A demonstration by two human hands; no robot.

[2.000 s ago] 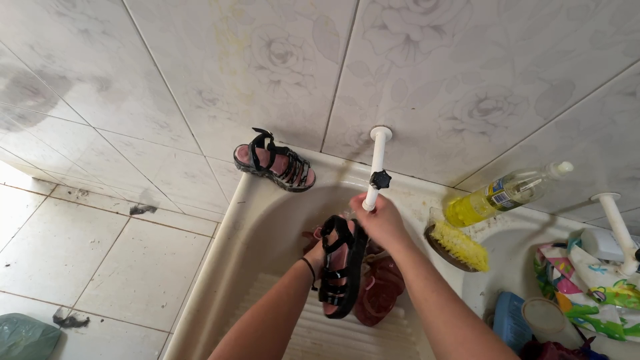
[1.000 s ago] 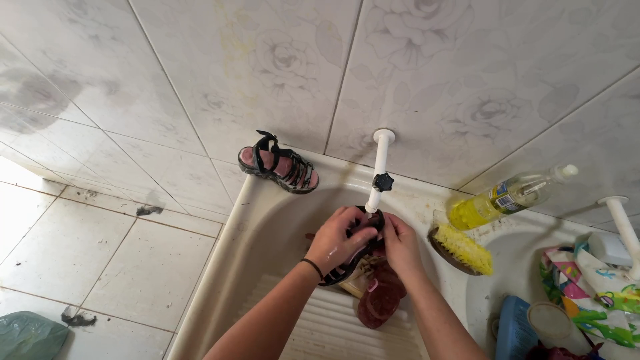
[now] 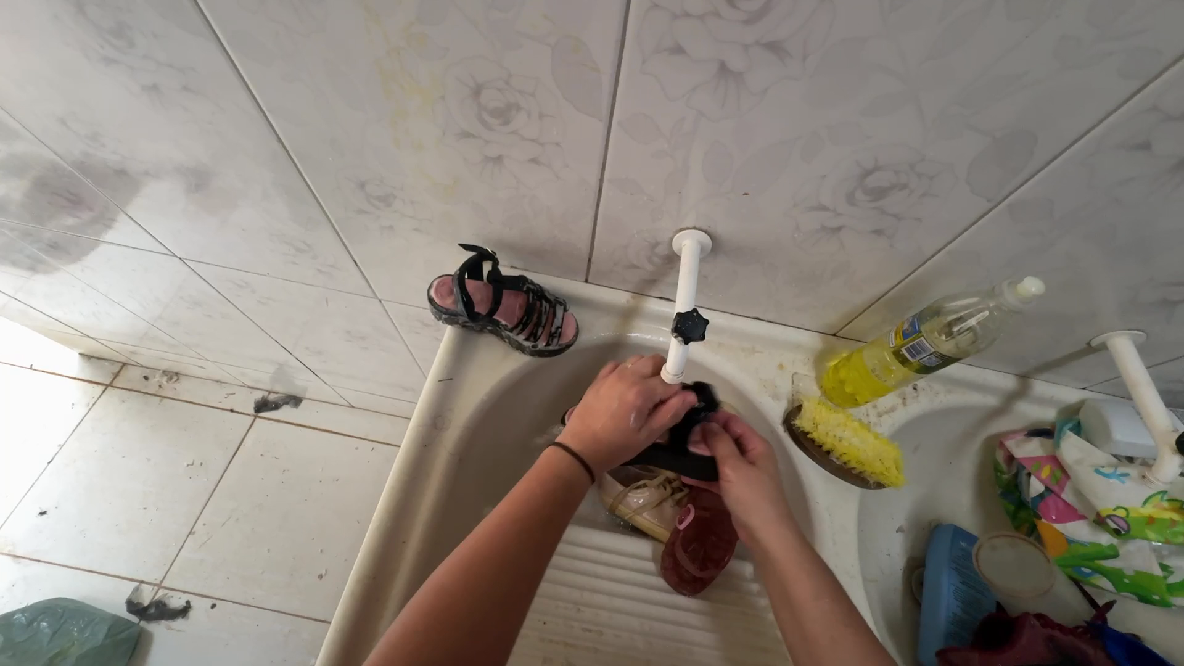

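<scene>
Under the white faucet point(image 3: 685, 305) with its black knob, both hands grip a black strappy sandal point(image 3: 680, 455) over the basin. My left hand point(image 3: 620, 412) covers much of the sandal from the left, its fingers by the spout. My right hand point(image 3: 743, 462) pinches a strap or edge on the right side. Below them in the basin lie a beige laced shoe point(image 3: 643, 499) and a dark red shoe point(image 3: 701, 546). Another black sandal with a pink insole point(image 3: 507, 303) stands on the basin's back left corner.
On the ledge at right are a bottle of yellow liquid point(image 3: 925, 342) and a yellow-bristled brush point(image 3: 849, 444). The second basin holds a colorful printed cloth point(image 3: 1101, 509) and a blue brush or plastic item point(image 3: 955, 592). A ribbed washboard point(image 3: 638, 615) slopes toward me. A green plastic bag point(image 3: 65, 634) lies on the floor.
The sandal in my hands was upright two seconds ago, sole toward the basin's front; it is now turned and lower under the spout. My left hand has moved up onto it.
</scene>
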